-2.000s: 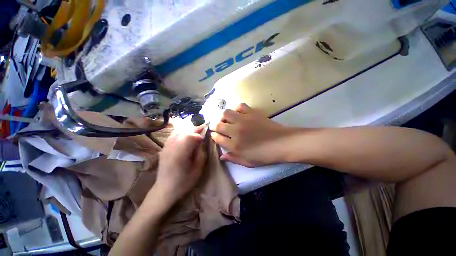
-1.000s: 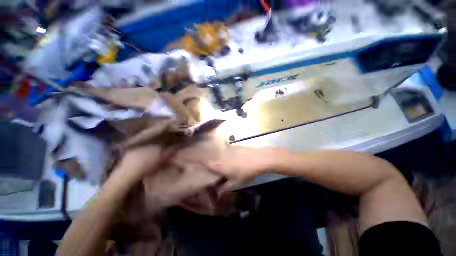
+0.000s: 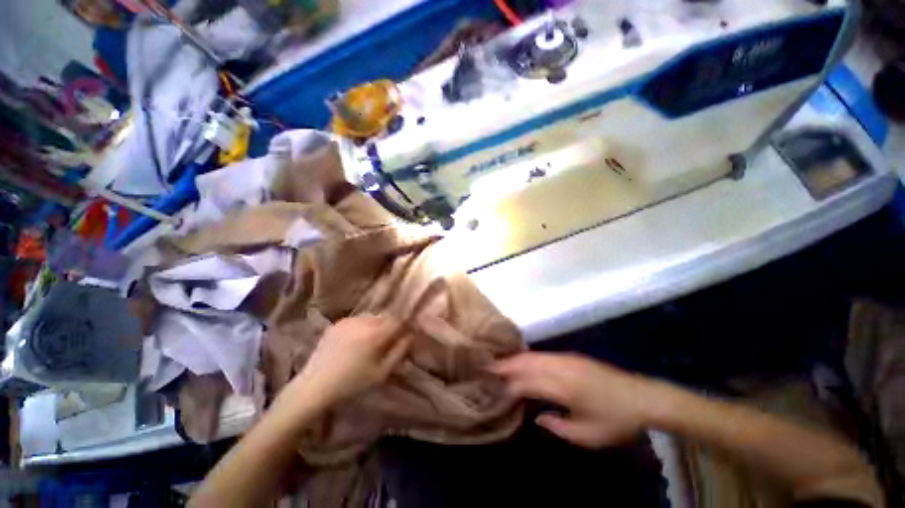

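Brown fabric [image 3: 298,268] lies in a large soft heap left of and in front of the needle area, hanging over the table's front edge. Pale grey-white lining [image 3: 213,342] lies among it on the left. My left hand [image 3: 355,352] is on the brown fabric with its fingers curled into a fold. My right hand [image 3: 581,397] touches the fabric's right side at the table's front edge, thumb apart from the fingers. The sewing machine [image 3: 556,159] stands behind, its lamp lit. The needle area [image 3: 434,220] is small, and the presser foot cannot be made out.
A neighbouring machine's grey boxy end [image 3: 79,332] stands at left. Orange-yellow thread [image 3: 365,107] sits on the head's left end. A recessed tray [image 3: 826,164] is in the table at right. More brown pieces [image 3: 744,446] lie low at right. A blue surface [image 3: 347,60] runs behind.
Both hands have left the needle, and the fabric has moved toward the lap and bunched up there. My right hand has shifted right and down. The camera view has swung and drawn back.
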